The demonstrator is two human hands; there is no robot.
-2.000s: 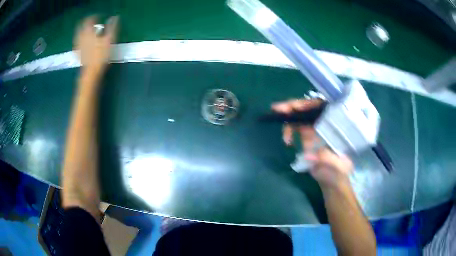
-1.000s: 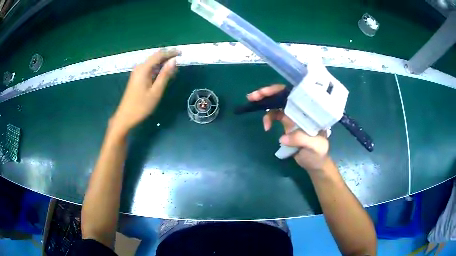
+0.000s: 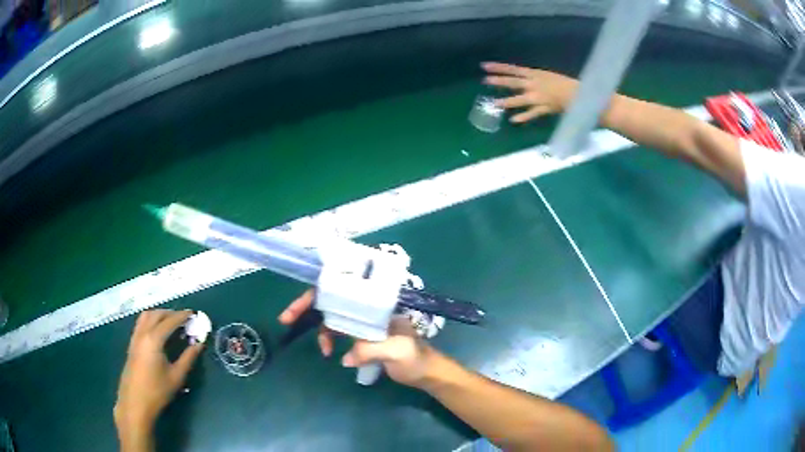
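My right hand (image 3: pixel 393 349) holds the white dispensing gun (image 3: pixel 360 291) by its grip. Its long translucent syringe barrel (image 3: pixel 256 245) points up and left and ends in a green tapered tip (image 3: pixel 155 211). My left hand (image 3: pixel 157 366) holds a small white fan rotor (image 3: pixel 199 327) between thumb and fingers. The clear fan housing (image 3: pixel 239 349) stands on the dark green bench just right of the rotor, with spokes and a coppery centre. Several white rotors (image 3: pixel 431 324) lie partly hidden behind the gun.
A worn white rail (image 3: pixel 441 189) separates the bench from the green belt (image 3: pixel 353 150). Another person's hand (image 3: pixel 535 92) reaches over the belt beside a clear fan (image 3: pixel 486 114). A grey post (image 3: pixel 600 79) rises from the rail. A red object (image 3: pixel 741 119) and a blue stool (image 3: pixel 649 380) are at right.
The view has swung right, bringing another person's arm into sight. My left hand, empty before, now holds a rotor close to the housing. The gun remains in my right hand.
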